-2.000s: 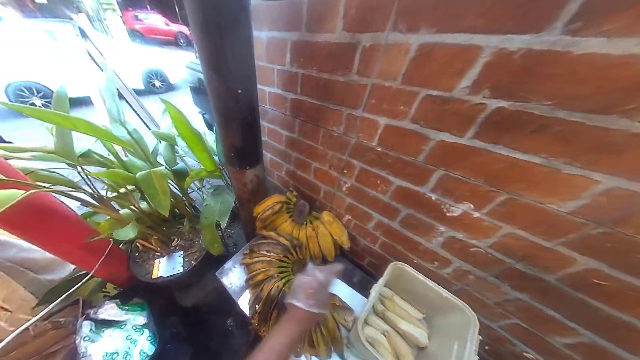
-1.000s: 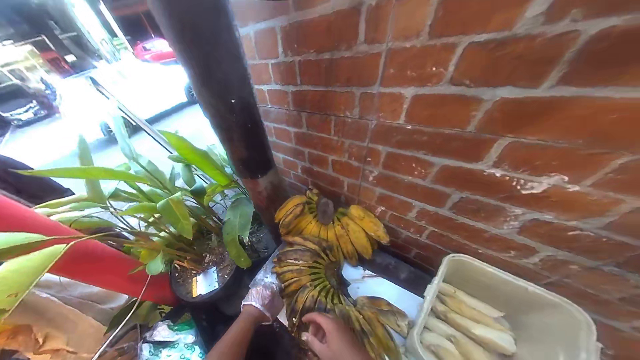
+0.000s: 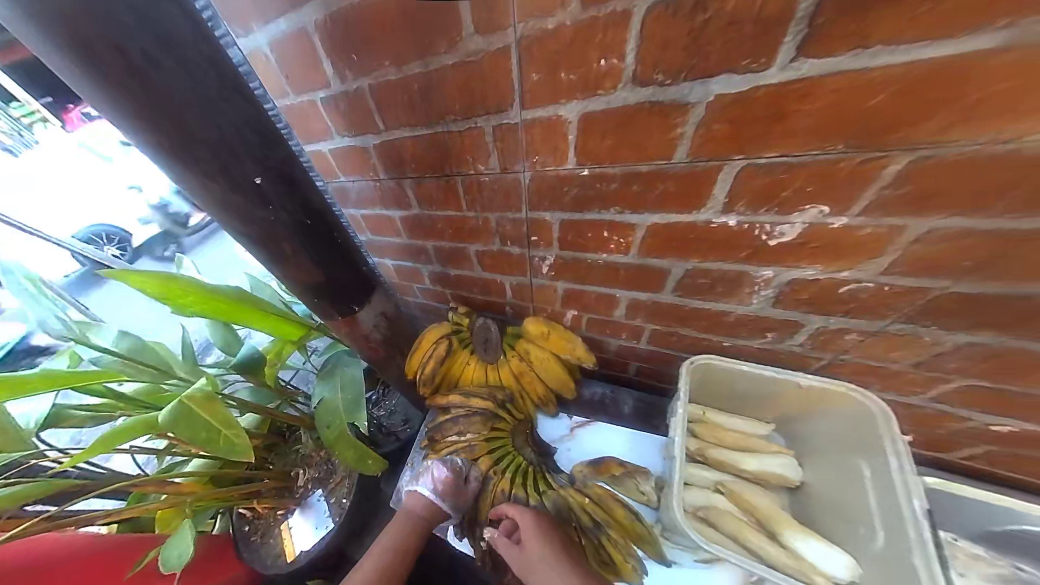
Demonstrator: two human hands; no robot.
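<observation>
My left hand [image 3: 453,484], in a clear plastic glove, rests against the left side of a browned banana bunch [image 3: 508,455]; whether its fingers grip a banana cannot be told. My bare right hand [image 3: 524,536] is at the lower middle of that bunch, fingers bent close together near the fruit; what lies between them is unclear. Behind stands a yellower banana bunch [image 3: 496,361] with a dark cut stem. One loose banana [image 3: 617,478] lies on the white surface [image 3: 609,439]. Peeled bananas [image 3: 756,487] lie in a beige plastic tub [image 3: 845,439] on the right.
A brick wall [image 3: 617,187] rises behind the fruit. A dark post [image 3: 268,187] slants down at the left, beside a potted leafy plant [image 3: 203,422]. Something red [image 3: 122,559] lies low at the left. A metal edge [image 3: 987,504] shows right of the tub.
Two seconds ago one gloved hand was over the front bunch; since one second ago both hands have been at it. The view has shifted nearer the fruit and wall.
</observation>
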